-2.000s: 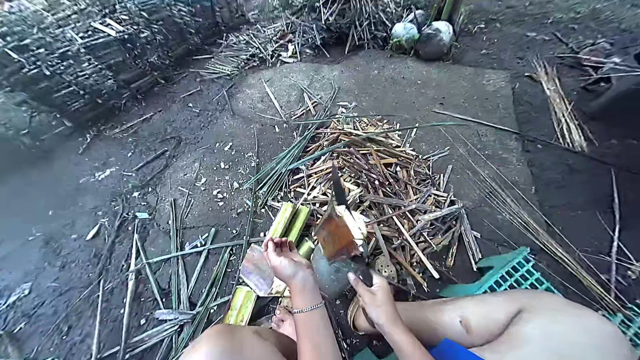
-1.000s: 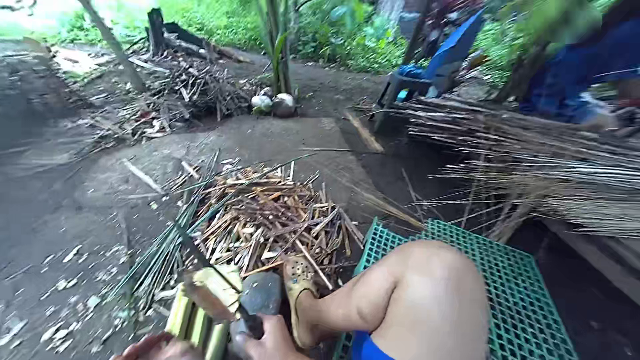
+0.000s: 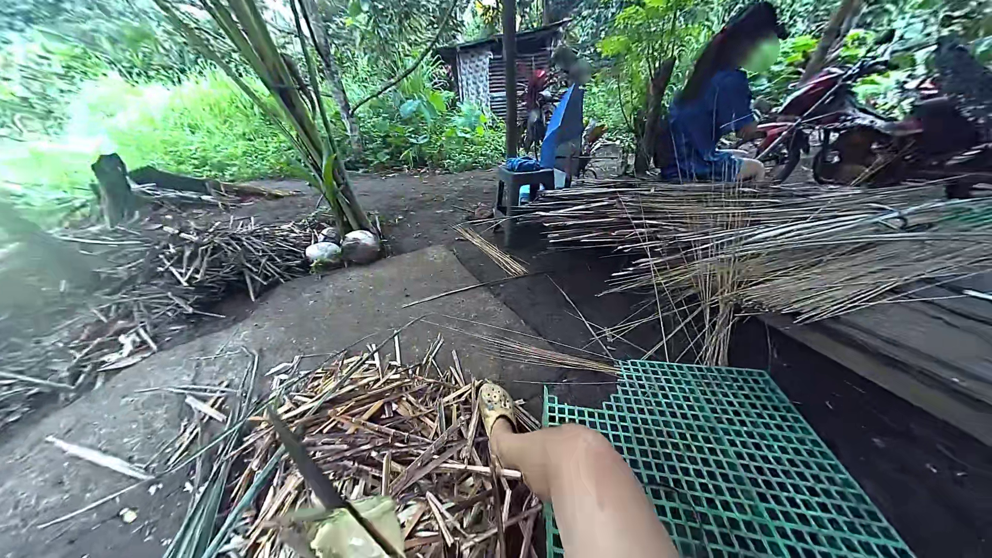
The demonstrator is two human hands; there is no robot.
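Neither of my hands shows; both are outside the view. A long dark knife blade (image 3: 314,469) rises from the bottom edge, tilted up to the left, with its handle hidden below the frame. Behind and beside the blade is a pale green-yellow cut plant piece (image 3: 358,528), partly blurred. Beyond them spreads a heap of brown and tan plant scraps (image 3: 403,434). Long green strips (image 3: 225,496) lie along the heap's left side. My foot in a yellowish clog (image 3: 496,404) rests at the heap's right edge.
Green plastic grating (image 3: 697,434) lies right of my leg. Beyond it, a large bundle of thin sticks (image 3: 775,240) juts over a wooden platform (image 3: 907,372). A dark stool (image 3: 521,186) stands near the back, a seated person in blue (image 3: 705,124) farther right. Coconuts (image 3: 361,246) lie by a plant.
The view has swung up and to the right. Both hands, seen two seconds ago with the knife in the right, have left the frame. The seated person has come into fuller view.
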